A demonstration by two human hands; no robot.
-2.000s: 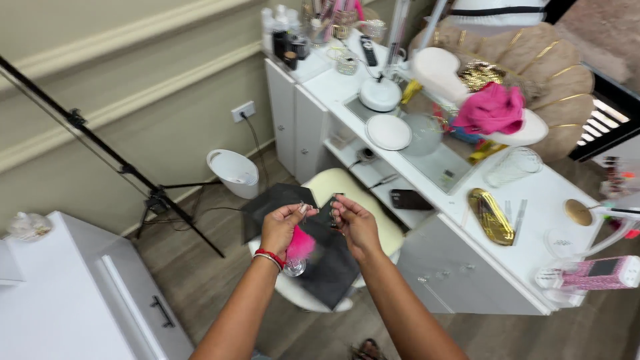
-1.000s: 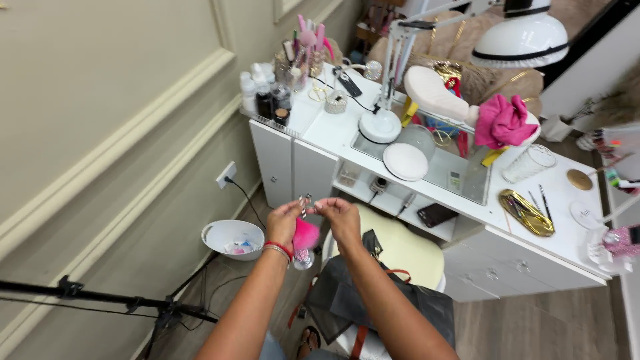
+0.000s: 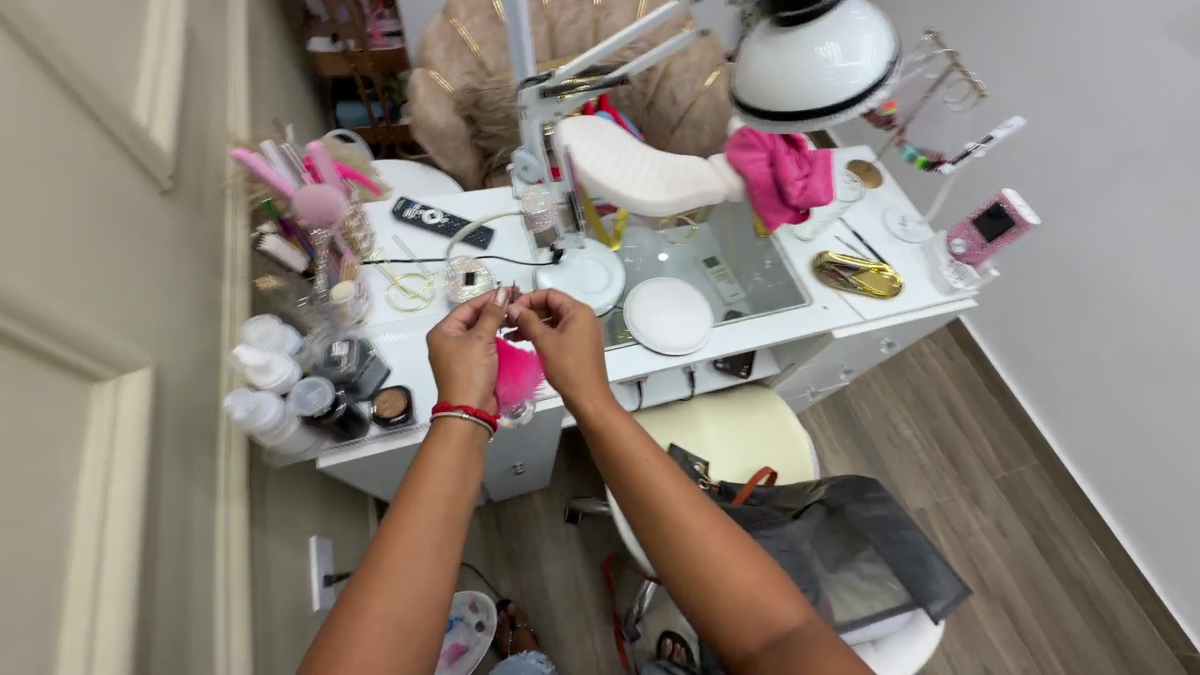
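Note:
My left hand (image 3: 469, 352), with red and silvery bracelets at the wrist, pinches a small metal piece between thumb and finger. Close against it, my right hand (image 3: 567, 342) grips the same small piece, which is too small and blurred to name. A pink fluffy pom-pom (image 3: 517, 373) hangs below the fingers, with a clear round item (image 3: 517, 413) beneath it. Both hands are over the front edge of the white manicure table (image 3: 741, 330). Behind them are a glittery round device (image 3: 468, 280) and the white round base (image 3: 581, 275) of a lamp.
Bottles (image 3: 272, 366) and a brush holder (image 3: 328, 244) crowd the left end. A white hand rest (image 3: 647, 169), pink cloth (image 3: 783, 178), gold tray (image 3: 857, 275) and lamp head (image 3: 816, 66) are farther right. A dark bag (image 3: 834, 544) lies on the cream chair (image 3: 741, 431).
My hands, still together with the pom-pom below, have moved from over the chair and floor to the table's front edge. The view has shifted considerably.

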